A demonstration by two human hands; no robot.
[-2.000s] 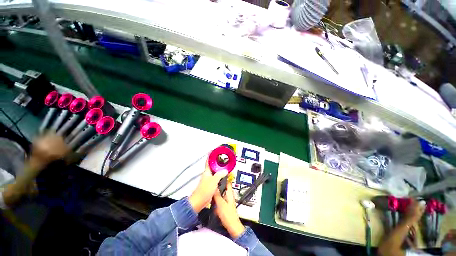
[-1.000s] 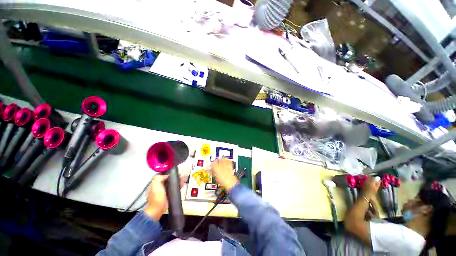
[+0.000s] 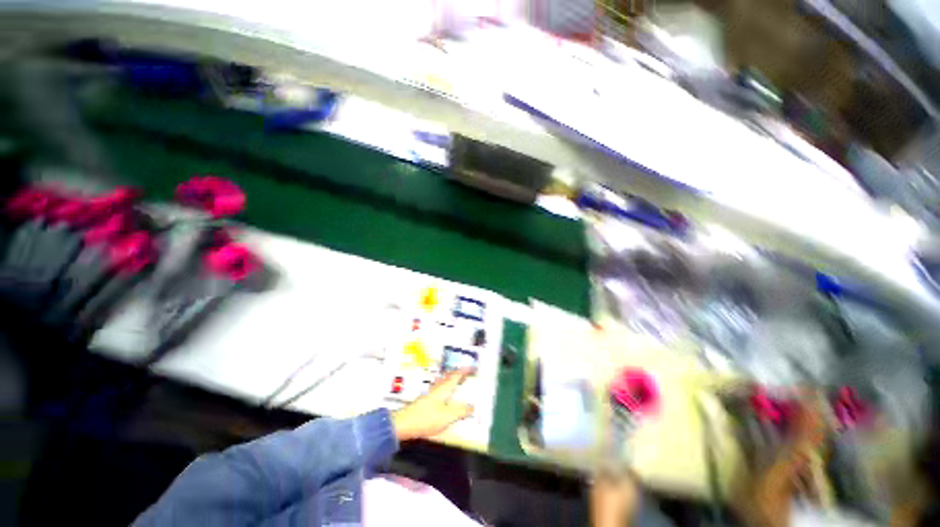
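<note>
The picture is blurred. My left hand (image 3: 435, 409) is over the lower edge of the white tester (image 3: 438, 331), fingers apart and empty. The tester shows two dark-framed displays, yellow spots and red squares. My right hand (image 3: 614, 496), small and blurred near the bottom edge, is around the lower handle of a hair dryer. This hair dryer (image 3: 633, 391) stands out with its pink ring, over the tan sheet right of the boxed instrument (image 3: 565, 401). Its cord and plug cannot be made out.
Several pink-ringed hair dryers (image 3: 129, 250) lie at the left on the white board. Thin leads (image 3: 320, 373) lie left of the tester. The green belt (image 3: 340, 226) runs behind, under the white shelf. At the right, a neighbour's hand (image 3: 789, 463) is among more dryers.
The hair dryer has moved from in front of the tester to the right with my right hand. My left hand has let go of it and moved right, over the tester's lower edge.
</note>
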